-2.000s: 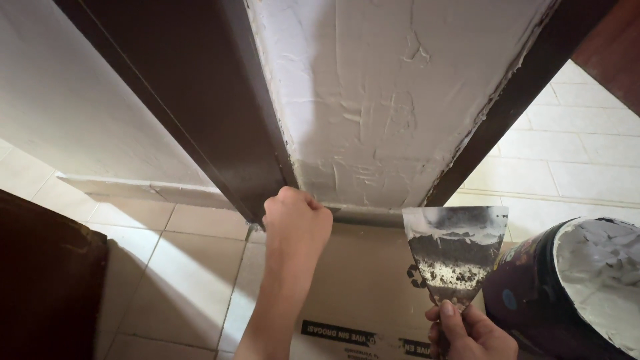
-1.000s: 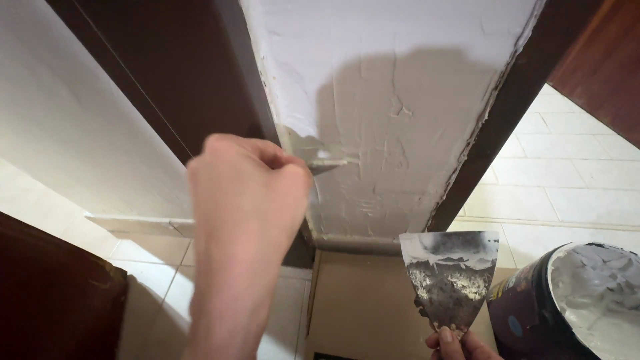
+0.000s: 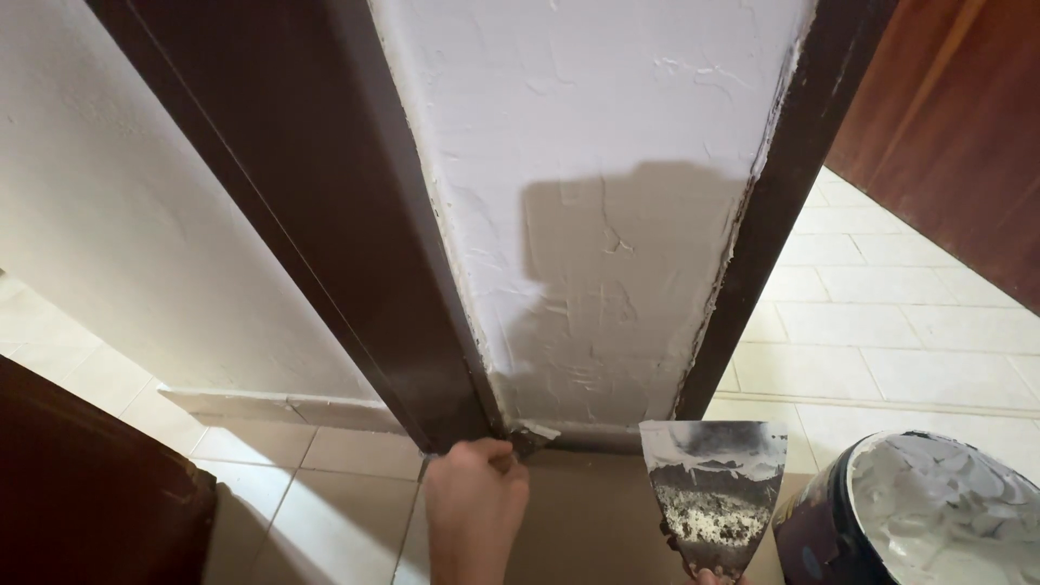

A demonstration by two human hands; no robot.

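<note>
My left hand [image 3: 478, 508] is closed on a small putty knife [image 3: 532, 439], whose blade points right at the bottom left corner of the plastered wall strip [image 3: 569, 203], beside the foot of the dark brown door frame [image 3: 325, 203]. At the lower right, the fingers of my right hand [image 3: 713, 578] hold a wide putty knife [image 3: 715, 496] upright by its lower end, mostly out of view. White filler coats its top edge, with dark and pale patches below. Right of it stands a bucket [image 3: 829, 520] of white filler [image 3: 934, 504].
Brown cardboard [image 3: 593, 520] lies on the floor below the wall strip. A second dark frame [image 3: 756, 236] edges the strip's right side. Reddish-brown wooden panels stand at the lower left [image 3: 89, 487] and upper right [image 3: 959, 122]. Light floor tiles [image 3: 877, 325] show beyond.
My left hand has moved from beside the plastered strip, higher up, down to its bottom left corner, still holding the small putty knife. My right hand keeps hold of the wide putty knife.
</note>
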